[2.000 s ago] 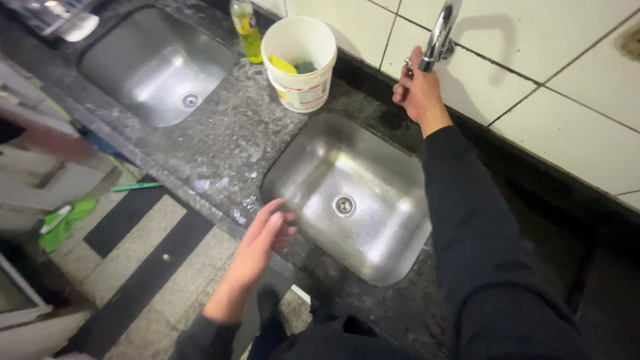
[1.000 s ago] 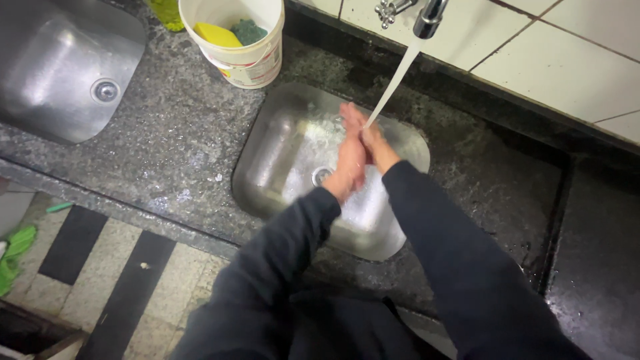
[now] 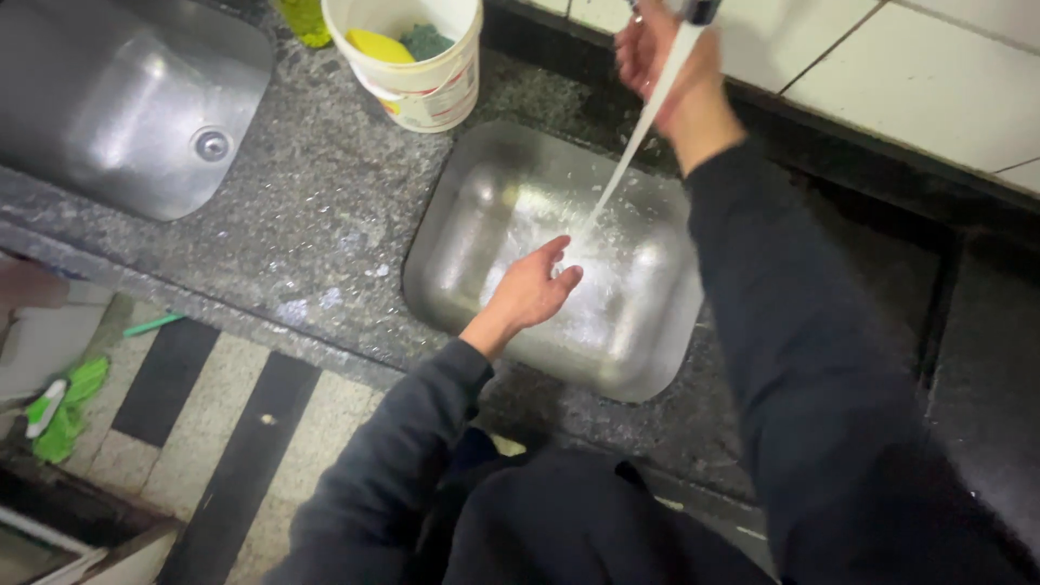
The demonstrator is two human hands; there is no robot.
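Note:
My left hand [image 3: 532, 291] hovers over the stainless steel sink [image 3: 471, 284], its fingers apart and nothing in them. Up at the tiled wall, my right hand [image 3: 670, 69] is beside the faucet [image 3: 699, 10], where its fingertips reach the tap handle at the top edge of the view. Whether those fingers grip the handle is hard to see. A stream of water [image 3: 642, 130] runs from the spout into the sink, passing in front of my right hand.
A white plastic bucket [image 3: 431, 101] with a yellow sponge [image 3: 379, 46] and a green scouring pad [image 3: 426, 42] stands behind the sink on the wet stone counter [image 3: 325, 211]. Beside it is a yellow bottle [image 3: 305, 20]. A second steel sink [image 3: 146, 122] lies left; green gloves [image 3: 73, 410] lie lower left.
One second ago both hands were together under the running water. Now they are apart: my right hand has moved up to the faucet, and my left hand is lower over the sink.

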